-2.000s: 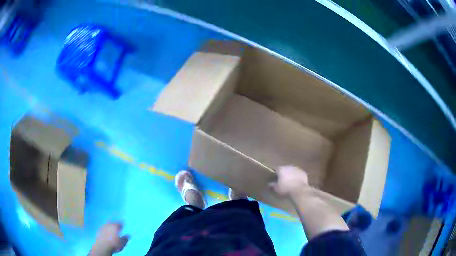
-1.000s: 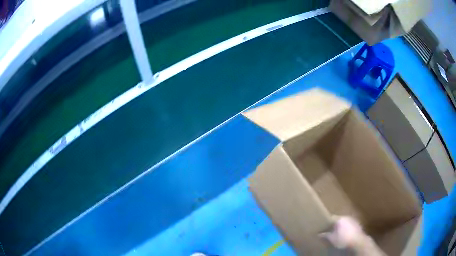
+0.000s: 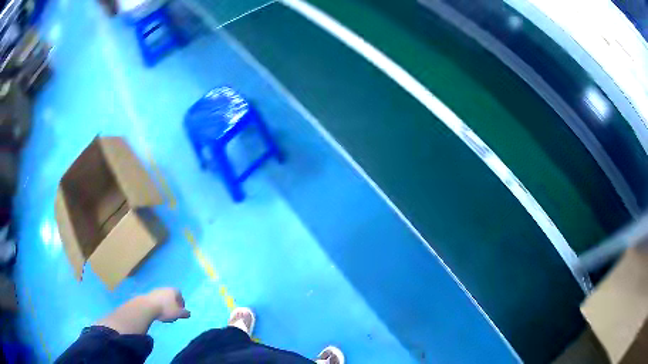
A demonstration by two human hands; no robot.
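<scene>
An open, empty brown carton (image 3: 128, 245) sits on the blue floor at the left, its flaps folded out. My left hand (image 3: 169, 304) is just below and to the right of it in the picture, not touching it. The hand is empty, blurred, with fingers loosely bent and partly apart. Part of another brown carton (image 3: 622, 306), with a flap, is cut off by the lower right edge, over the green table's end. My right hand is not in view.
A blue plastic stool (image 3: 226, 117) stands beside the long green table (image 3: 398, 153) with white edges. A second blue stool (image 3: 155, 37) stands farther back. Yellow line marks cross the floor by my feet. Blurred items line the far left edge.
The view has swung to the left. The large carton has shifted to the lower right edge, and my right hand has left the picture. My left hand and the floor carton have come into view.
</scene>
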